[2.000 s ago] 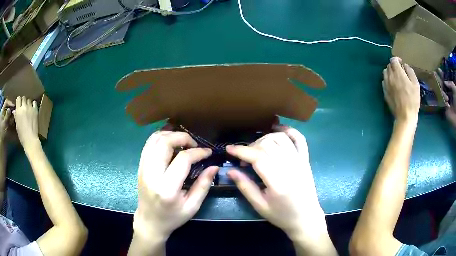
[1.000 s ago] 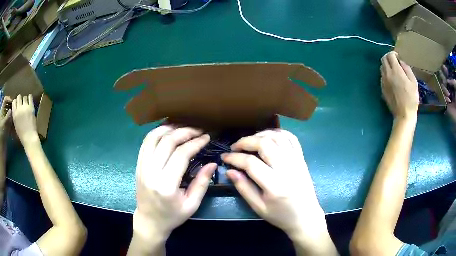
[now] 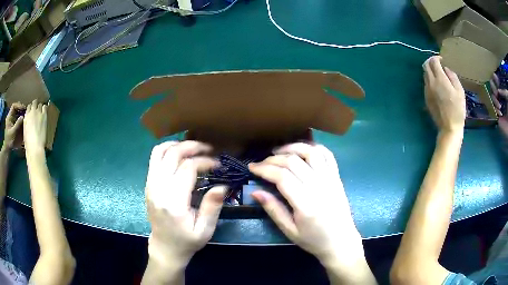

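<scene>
An open brown cardboard box [image 3: 239, 212] lies in front of me at the table's near edge. Its lid [image 3: 245, 103] stands up behind my hands, with rounded ears and notched sides. Black cable loops [image 3: 231, 167] fill the box. A grey-blue adapter block [image 3: 253, 193] shows at the near side between my thumbs. My left hand [image 3: 184, 192] is over the left side of the box, fingers apart and blurred, with no clear grip. My right hand [image 3: 303, 192] is over the right side, fingers on the cables and thumb by the adapter; its hold is partly hidden.
Other people's hands are at brown boxes at the far left [image 3: 52, 125] and far right [image 3: 480, 119]. A larger open carton [image 3: 440, 8] is at the top right. A vented metal case [image 3: 94, 11] with grey cords is at the top left. A white cord [image 3: 345, 44] crosses the far table.
My left hand has shifted slightly left and opened away from the cables, so more loops show. My right hand has barely moved. The person at left has moved their hands on their box.
</scene>
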